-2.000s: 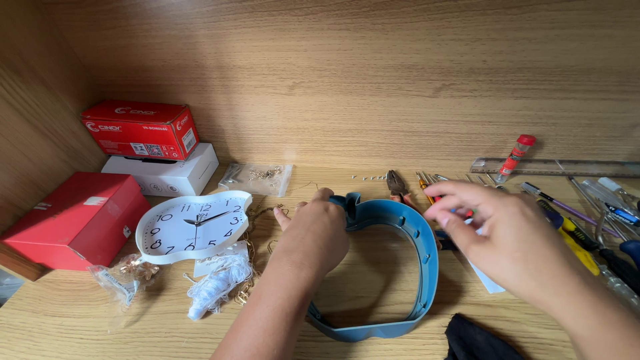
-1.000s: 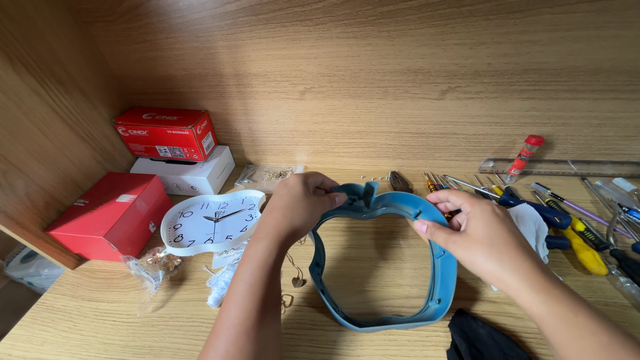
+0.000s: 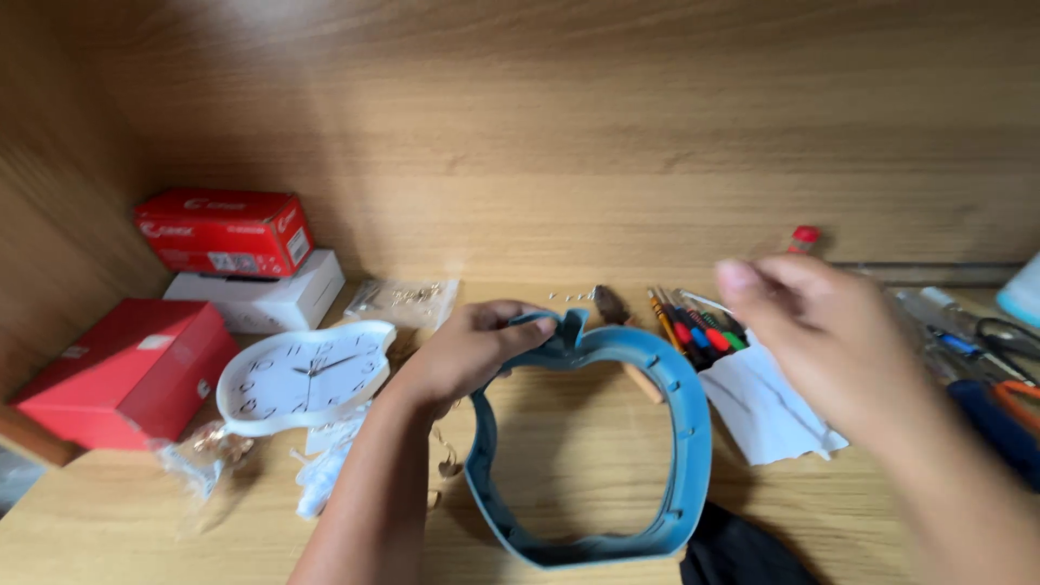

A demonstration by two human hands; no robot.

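My left hand (image 3: 487, 345) grips the top left of a blue plastic apple-shaped clock frame (image 3: 691, 431), near its stem and leaf. The frame is an open ring with small tabs along its inner wall. My right hand (image 3: 812, 333) is raised to the right of the frame, off it and blurred; whether something small is between its fingers cannot be told. Under and beside that hand lie a piece of white paper (image 3: 764, 406) and several small screwdrivers (image 3: 699, 329). Left of my left hand rests a white apple-shaped clock face (image 3: 305, 378) with its hands fitted.
Red boxes (image 3: 122, 366) and a white box (image 3: 260, 292) stand at the left. Near them are a bag of small screws (image 3: 402, 302), another plastic bag (image 3: 203, 455) and white cord (image 3: 325, 471). Black cloth (image 3: 739, 552) lies in front; pliers and other tools (image 3: 983, 366) lie right.
My right hand has let go of the blue frame and moved up and to the right. My left hand still holds the frame near the stem.
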